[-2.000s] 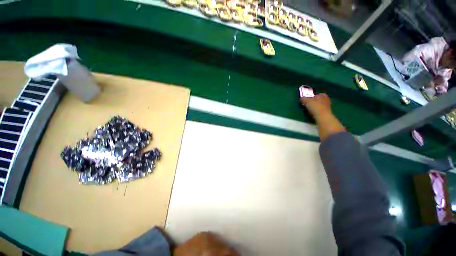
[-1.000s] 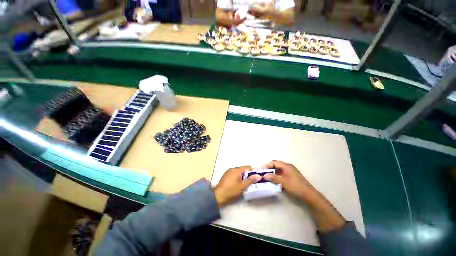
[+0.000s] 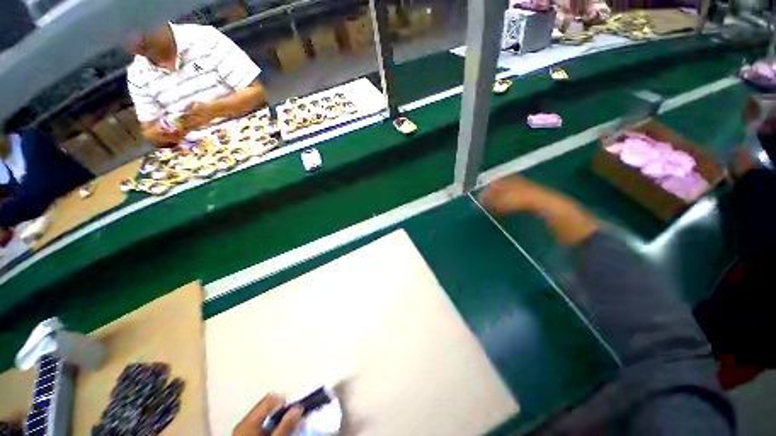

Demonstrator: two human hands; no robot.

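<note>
My left hand (image 3: 271,419), partly cut off by the bottom edge, holds a dark strip (image 3: 299,407) with a white backing sheet (image 3: 323,419) hanging from it, low over the cream board (image 3: 340,311). My right hand (image 3: 510,197) is stretched out forward and right over the green bench, near the foot of a metal post. It is blurred, and I cannot tell whether anything is in its fingers. A pile of small dark modules (image 3: 140,398) lies on the tan board at lower left.
A metal post (image 3: 475,102) stands beside my right hand. A carton of pink housings (image 3: 659,166) is at the right. Pink housings (image 3: 544,121) and yellow-and-dark units (image 3: 404,126) lie on the green belt. The panel tray (image 3: 47,400) is far left. A person (image 3: 200,77) works opposite.
The view has swung right. My right hand has left the strip and reached out to the right. My left hand still holds the strip with its white sheet.
</note>
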